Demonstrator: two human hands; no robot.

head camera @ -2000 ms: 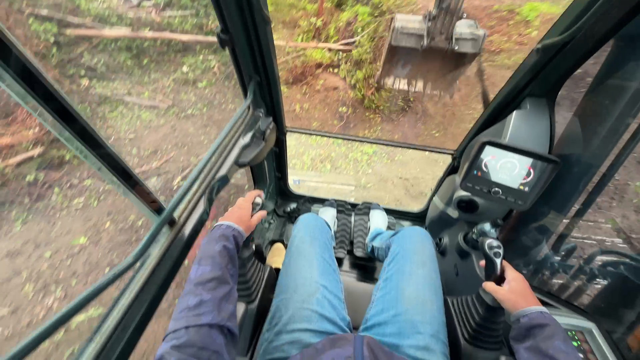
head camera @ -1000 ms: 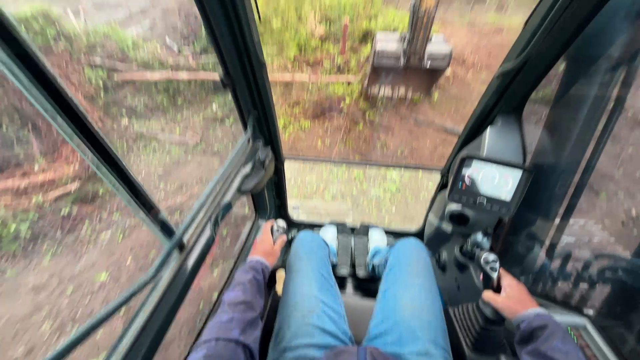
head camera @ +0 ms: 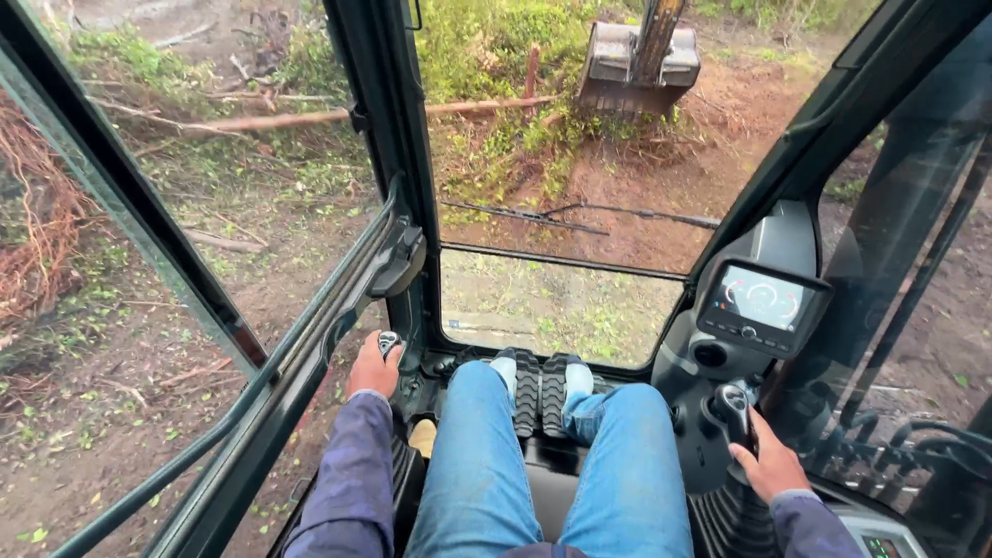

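Observation:
I sit in an excavator cab with both hands on its control levers. At the left, my left hand (head camera: 375,367) is closed around the left joystick (head camera: 389,341), whose top shows above the fingers. On the other side my right hand (head camera: 772,459) grips the right joystick (head camera: 734,411), its thumb and fingers around the handle. Through the windshield, the excavator bucket (head camera: 638,68) hangs on its arm (head camera: 657,39), teeth downward, by leafy brush (head camera: 535,139) and red-brown soil. Whether the teeth touch the ground I cannot tell.
A monitor (head camera: 763,304) is mounted at the right pillar. Pedals with ridged treads (head camera: 527,391) lie between my feet. A wiper (head camera: 542,218) crosses the windshield. Outside, a long thin log (head camera: 279,121) lies across the ground, and a tangle of roots (head camera: 35,209) stands at the far left.
Outside, the scene has shifted rightward past the cab frame, with the log and roots further into view. The bucket appears higher in the windshield than before. Both hands have stayed on their joysticks.

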